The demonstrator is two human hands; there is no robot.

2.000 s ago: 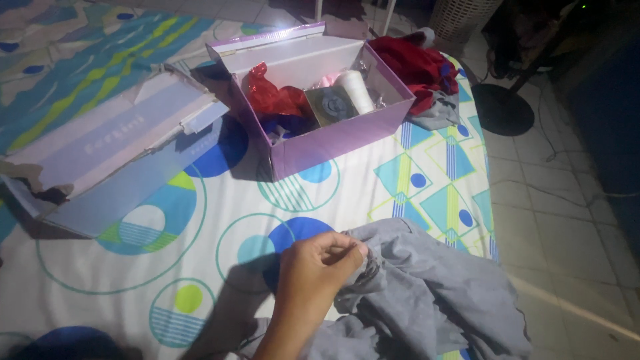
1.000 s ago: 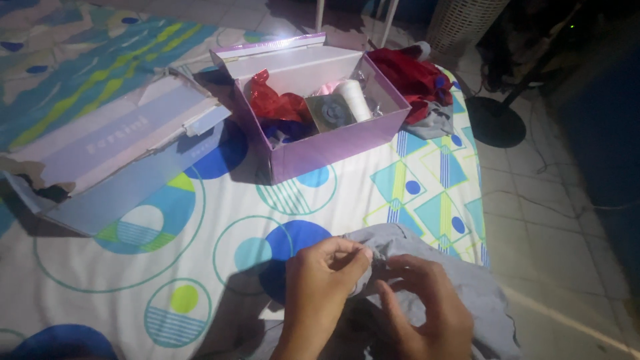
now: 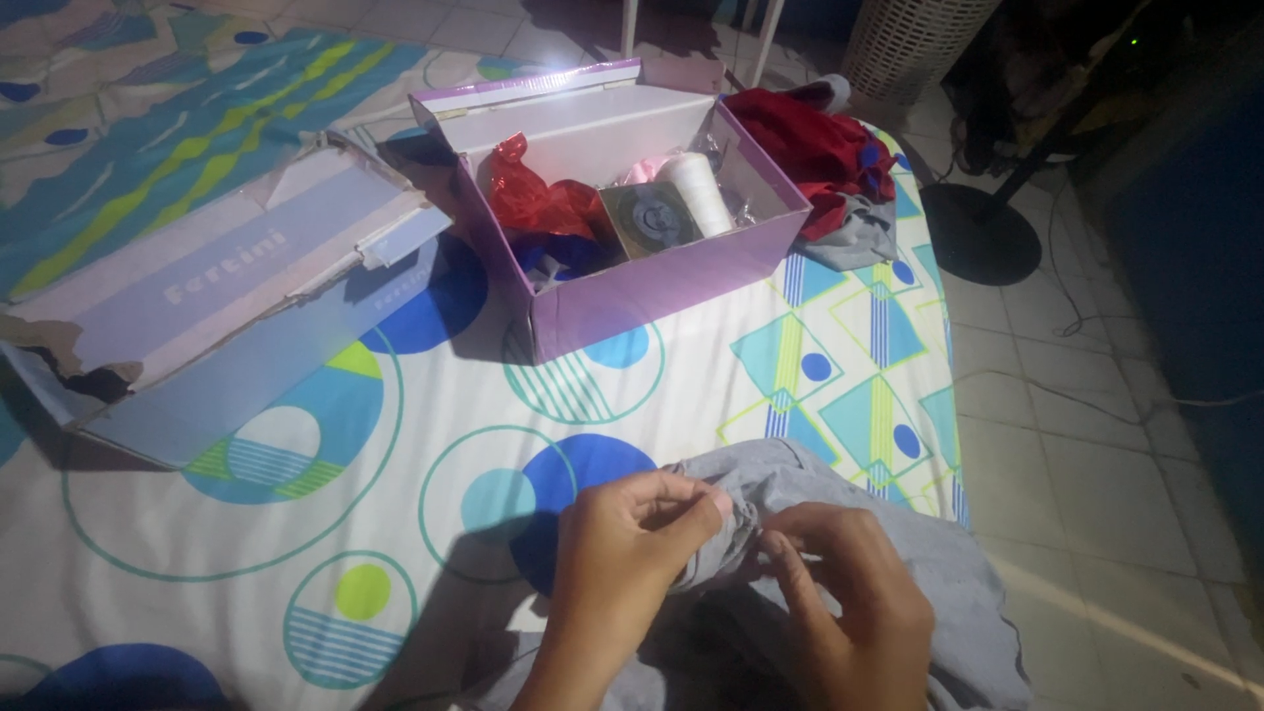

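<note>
Grey cloth (image 3: 918,553) lies bunched at the bottom middle, on the patterned sheet near its right edge. My left hand (image 3: 632,553) pinches a gathered fold of it between thumb and fingertips. Just to the right, my right hand (image 3: 854,592) has its thumb and forefinger close together at the same gathered part; whether they pinch the cloth or something thin such as a needle is too small to tell. Beyond the hands stands an open purple cardboard box (image 3: 662,286), holding a cone of white thread (image 3: 697,193), red crinkled plastic (image 3: 543,202) and a flat square packet (image 3: 652,219).
A worn blue and pink cardboard box (image 3: 267,346) sits at the left on the patterned sheet (image 3: 474,395). Red and grey cloth (image 3: 820,158) is heaped behind the purple box. To the right, on the tiled floor, are a round black stand base (image 3: 978,232), a cable and a woven basket (image 3: 913,49).
My right hand, out of view two seconds ago, has come in beside my left hand at the grey cloth. My left hand keeps its pinch on the fold.
</note>
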